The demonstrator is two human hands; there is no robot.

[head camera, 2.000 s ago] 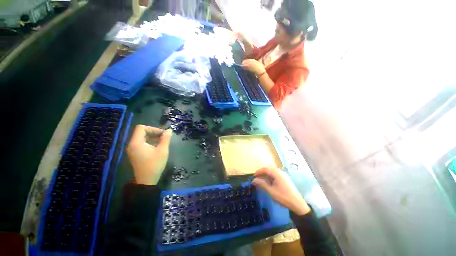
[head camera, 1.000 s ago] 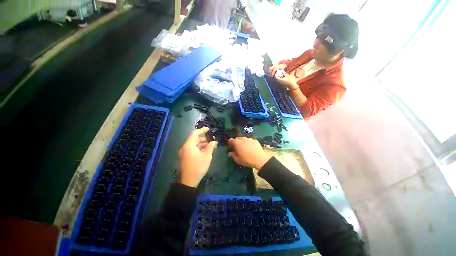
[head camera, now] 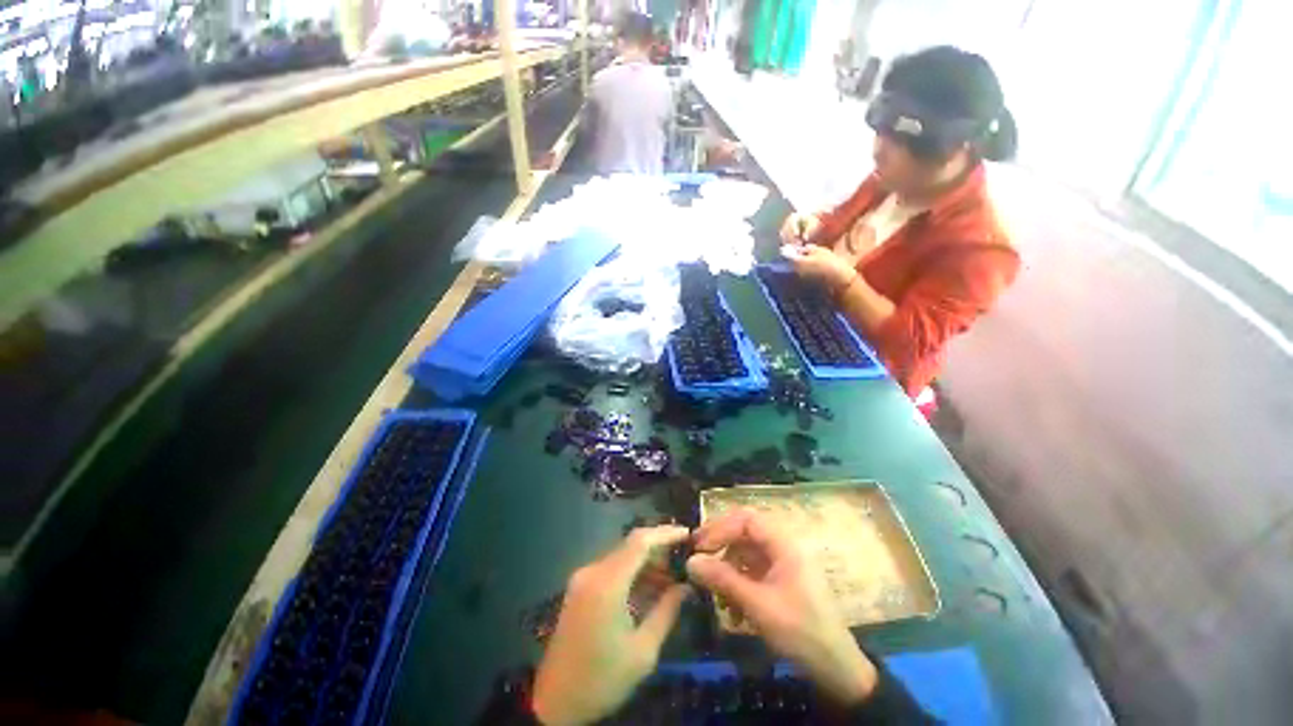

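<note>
My left hand (head camera: 613, 620) and my right hand (head camera: 773, 589) meet in front of me, at the left edge of the tan shallow box (head camera: 893, 556). A small black plastic part (head camera: 684, 556) is between their fingertips. Whether my right fingers also pinch a tiny insert cannot be told. The box holds tiny specks. The blue tray in front of me (head camera: 936, 687) has black parts at its left and bare blue at its right; my hands and the frame edge hide much of it. Loose black parts (head camera: 610, 451) lie scattered beyond my hands.
A full blue tray (head camera: 355, 574) lies along the left bench edge. Stacked flat blue trays (head camera: 513, 315), a clear plastic bag (head camera: 620, 319) and a white heap (head camera: 638, 213) are beyond. A person in orange-red sits at right behind two filled blue trays (head camera: 712, 348). A conveyor runs at left.
My hands have moved from the loose black pile back towards me, beside the tan box, and now hold a black part together. The view has tilted up, showing more of the hall.
</note>
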